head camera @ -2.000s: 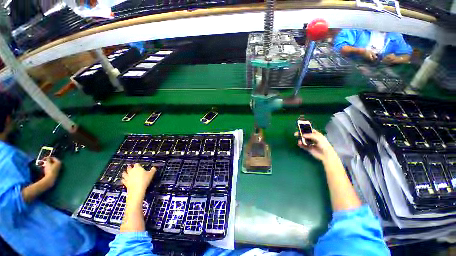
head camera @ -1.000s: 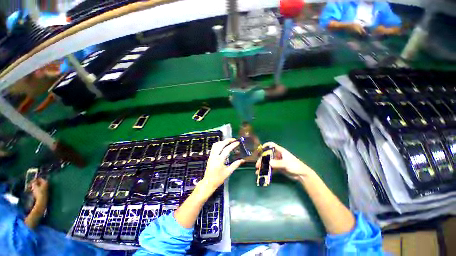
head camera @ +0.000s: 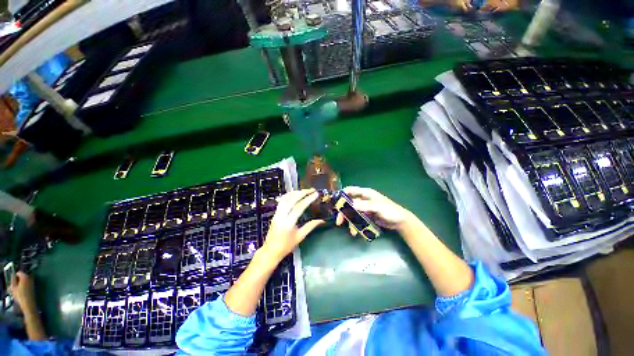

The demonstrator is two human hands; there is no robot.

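Note:
My right hand [head camera: 375, 207] holds a phone housing [head camera: 356, 217] with a dark window and pale gold edge, tilted, in front of the green press [head camera: 308, 125]. My left hand [head camera: 290, 221] is beside it, fingertips at a small dark part [head camera: 322, 197] near the press fixture [head camera: 319, 175]. The part is blurred and partly hidden by the fingers. The black blister tray [head camera: 184, 243] lies at left, its rows holding housings, with one dark pocket in the middle row.
Loose phone assemblies [head camera: 256, 142] lie on the green mat beyond the tray. Stacked blister trays [head camera: 549, 139] with white interleaf sheets [head camera: 459, 167] stand at right, cardboard boxes [head camera: 563, 313] below. Another person's hand [head camera: 23, 288] is at far left. The press lever [head camera: 357, 49] stands upright behind.
My left hand has moved from the tray to the press fixture, beside my right hand. My right hand has brought the housing left and now holds it tilted. The view has shifted.

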